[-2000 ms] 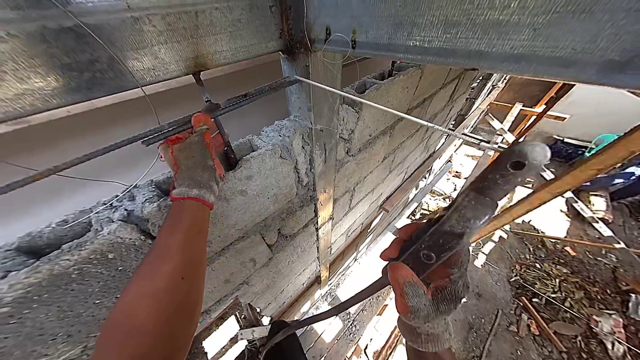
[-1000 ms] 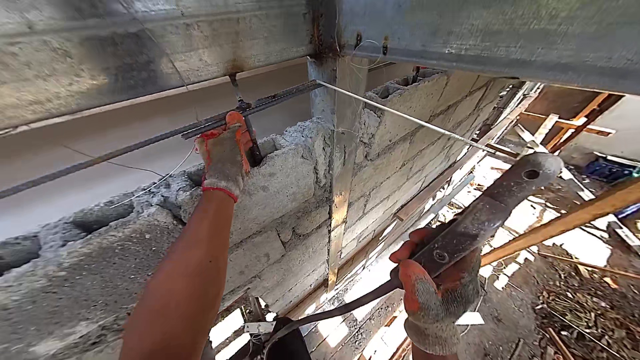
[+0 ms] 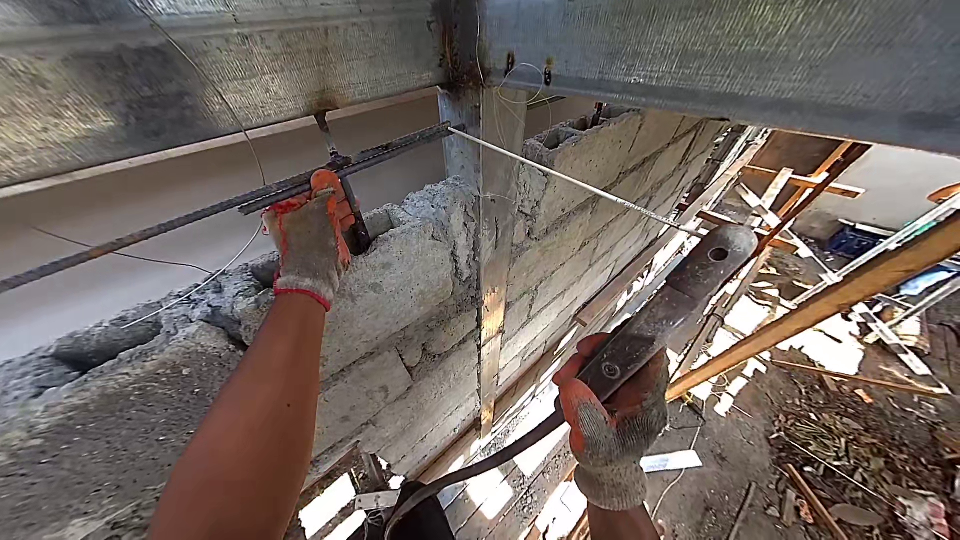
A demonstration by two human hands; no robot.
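Observation:
My left hand (image 3: 311, 232), in a grey knit glove with orange coating, is closed around the reinforcing bars (image 3: 262, 196) where they meet a short upright bar (image 3: 352, 214) above the block wall. My right hand (image 3: 615, 416), gloved alike, grips a dark welding electrode holder (image 3: 660, 304) with its cable (image 3: 487, 465) trailing down left. A long pale welding electrode (image 3: 577, 182) runs from the holder up left. Its tip is at the right end of the bars, beside the steel post (image 3: 461, 139); whether it touches cannot be told. No arc shows.
Galvanized steel beams (image 3: 712, 67) cross overhead. Below them stands a rough concrete block wall (image 3: 397, 300) with broken open cells and a vertical board (image 3: 493, 300) against it. Thin wires hang nearby. To the right are a slanting wooden beam (image 3: 817, 322), scrap lumber and leaf debris (image 3: 847, 457).

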